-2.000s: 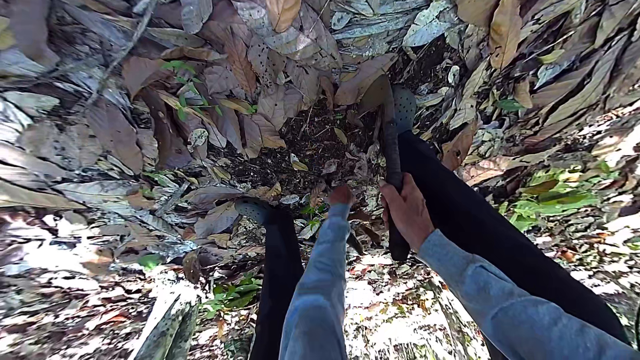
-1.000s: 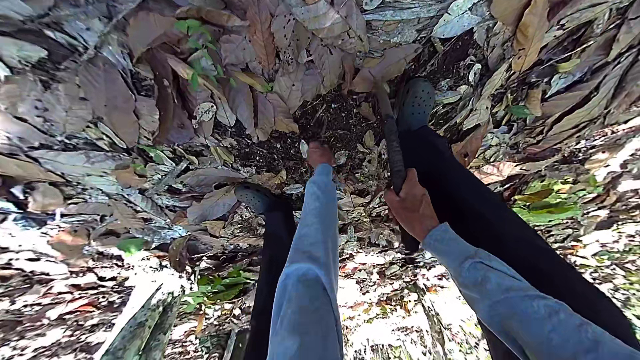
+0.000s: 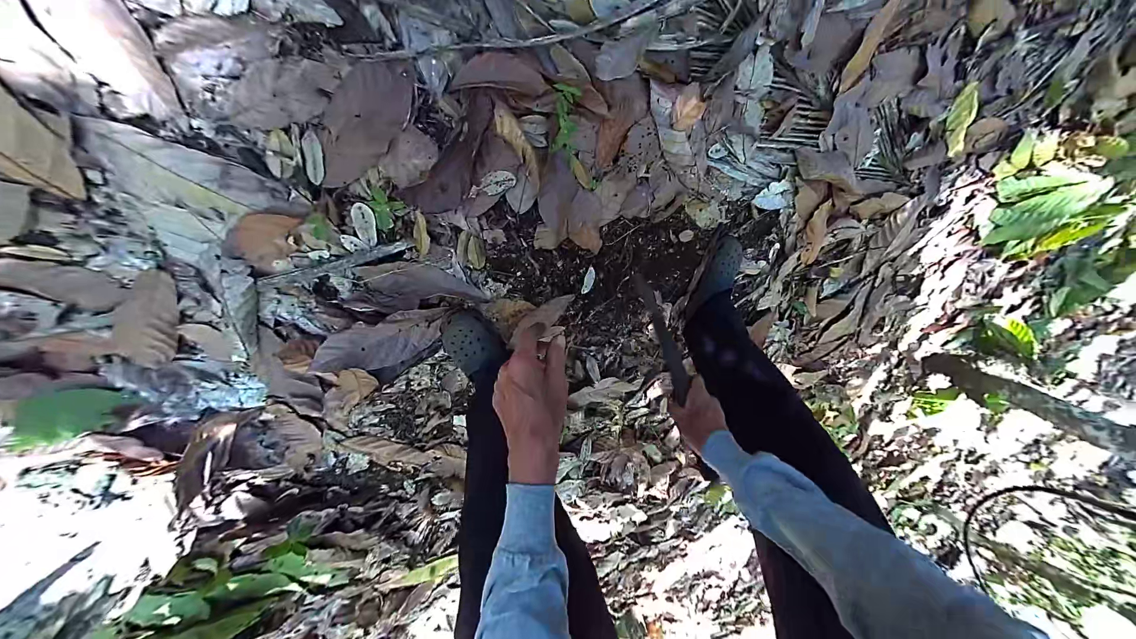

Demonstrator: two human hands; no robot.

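My left hand [image 3: 531,395] is low over the ground beside the left shoe, its fingers bent close together. A dry brown leaf [image 3: 543,312] shows at the fingertips; whether they grip it is unclear. My right hand [image 3: 697,414] is closed around the lower end of a long, narrow, dark tool [image 3: 661,333], whose exact kind is unclear. Its far end points up and left over a patch of dark bare soil [image 3: 612,266]. A small pale leaf [image 3: 587,280] lies on that soil.
My perforated left shoe [image 3: 470,342] and right shoe [image 3: 721,264] flank the soil's near side. Large dry leaves [image 3: 368,115] cover the ground around. A thin branch [image 3: 524,40] crosses the far side. Green leaves [image 3: 1047,209] grow at right, and a dark thin loop [image 3: 972,524] lies lower right.
My left hand has drawn back from the dark soil to beside the left shoe. The tool in my right hand now tilts left, away from the right shoe. The view has shifted.
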